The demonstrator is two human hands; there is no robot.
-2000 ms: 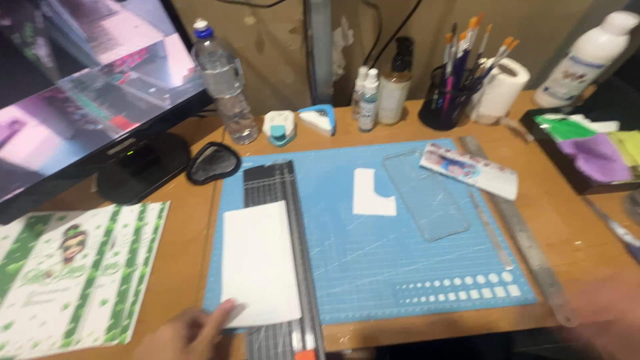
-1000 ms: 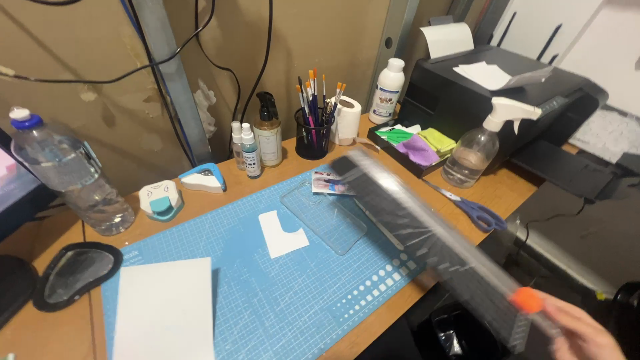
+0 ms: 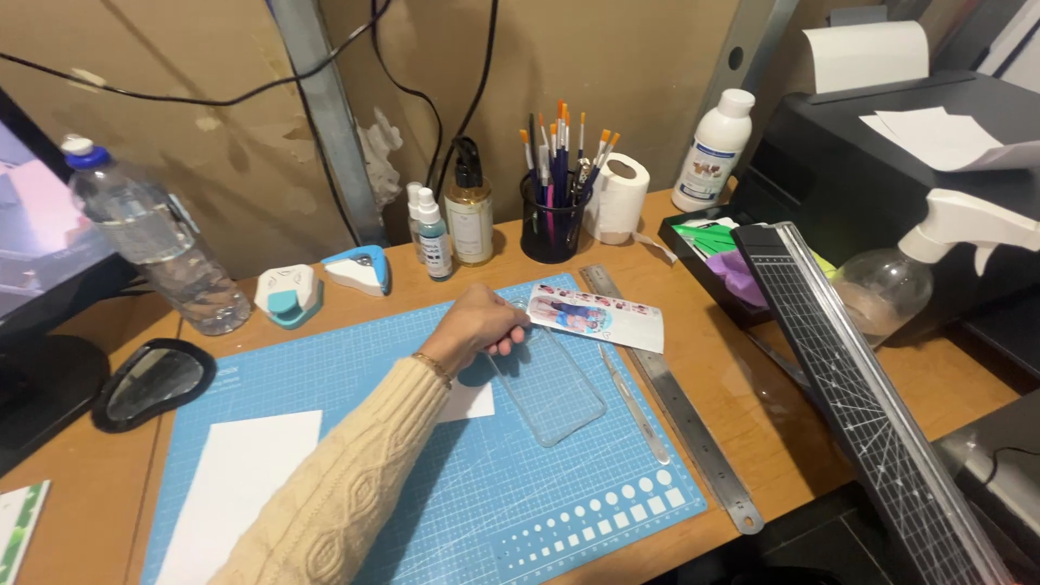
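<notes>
My left hand (image 3: 485,323), in a cream knit sleeve, pinches the left end of a printed sticker strip (image 3: 597,315) above a clear phone case (image 3: 552,382) on the blue cutting mat (image 3: 439,496). A cut white paper piece (image 3: 475,402) shows partly under my wrist. A white sheet (image 3: 244,479) lies at the mat's left. The black paper trimmer (image 3: 861,398) stands tilted at the right; my right hand is almost wholly out of frame at its lower end. A craft knife (image 3: 634,404) and a steel ruler (image 3: 691,422) lie right of the case.
Along the back stand a water bottle (image 3: 162,236), corner punches (image 3: 288,294), small spray bottles (image 3: 433,244), a brush holder (image 3: 552,223), a paper roll (image 3: 619,199) and a white bottle (image 3: 713,154). At right are a black tray (image 3: 691,264), a spray bottle (image 3: 886,284) and a printer (image 3: 829,146).
The trimmer, on the mat in the oldest frame, was lifted off to the right by my right hand. My left hand has come to the sticker strip. The view has swung right.
</notes>
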